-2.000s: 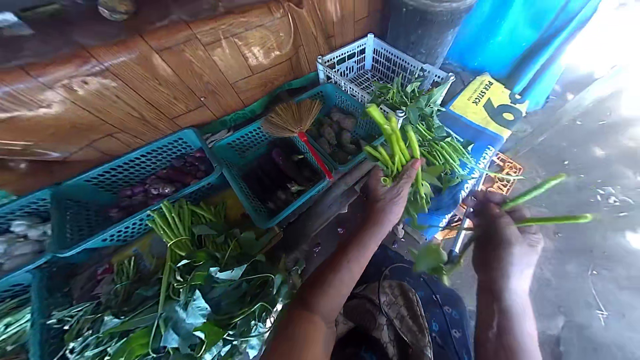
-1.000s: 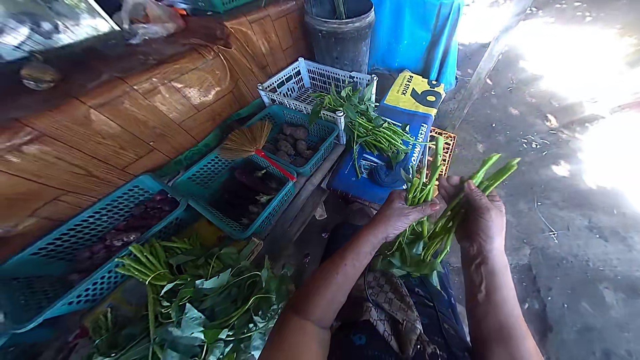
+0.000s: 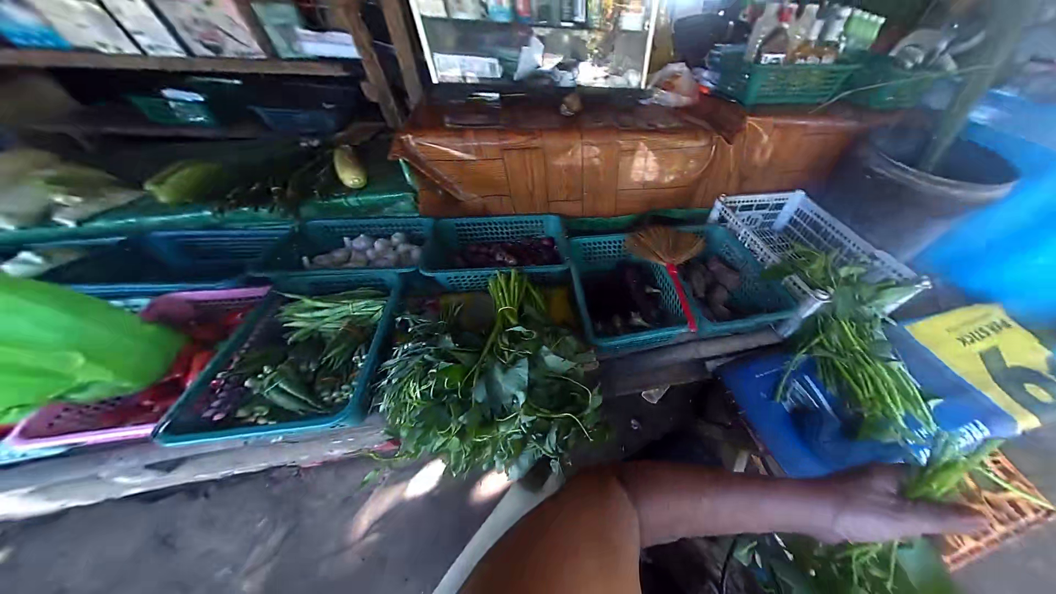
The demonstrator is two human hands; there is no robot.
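My left hand (image 3: 895,505) reaches to the right at the lower right, with green stems (image 3: 949,474) against its thumb side; blur hides whether it grips them. Below it are more leafy greens (image 3: 874,565). My right hand is out of view. Just beyond the hand, a heap of leafy greens (image 3: 858,363) lies over a blue and yellow printed sheet (image 3: 957,346) and reaches the white plastic crate (image 3: 817,223). A large bundle of leafy greens (image 3: 495,396) stands at the middle, its stems upward.
Teal baskets hold garlic (image 3: 367,250), small red onions (image 3: 507,252), eggplants (image 3: 627,301) and dark root vegetables (image 3: 714,285). A stick whisk broom (image 3: 667,247) lies across two of them. An orange crate (image 3: 1002,511) is at the lower right; a bright green bag (image 3: 74,351) is at the left.
The view has swung far left. Both hands held green stems in front of me one second ago; now my left arm stretches right and my right hand has left the view.
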